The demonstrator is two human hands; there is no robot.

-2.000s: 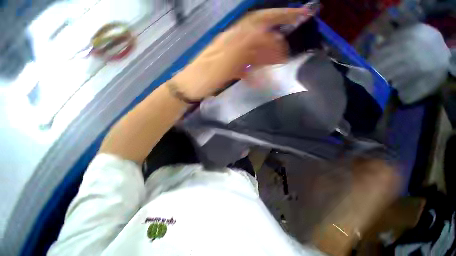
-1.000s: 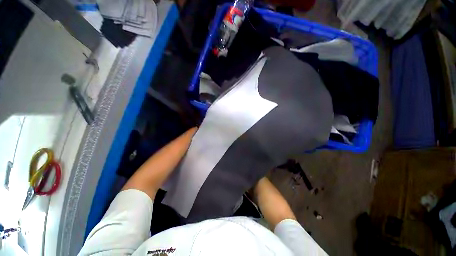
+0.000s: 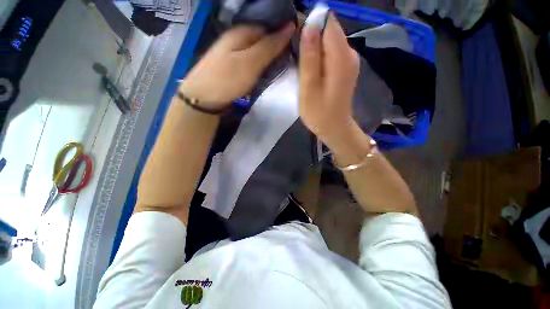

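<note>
A bundle of cut pieces, white on the left and charcoal grey on the right, reaches from my lap to the blue crate. My left hand is raised over its far end, fingers around a blurred dark grey piece at the top edge. My right hand is upright beside it, above the bundle, with a small pale piece between thumb and fingers. The hands are slightly apart. What joins the two held pieces, if anything, cannot be told.
Yellow and red snips lie on the white machine table at left, inside its ruler strip and blue rim. The dark machine part is at upper left. The blue crate holds dark fabric. Brown cardboard lies at right.
Both hands have come from underneath the bundle's near part up to its far end and now hold small pieces. The bundle lies lower on the lap. The bottle is no longer visible.
</note>
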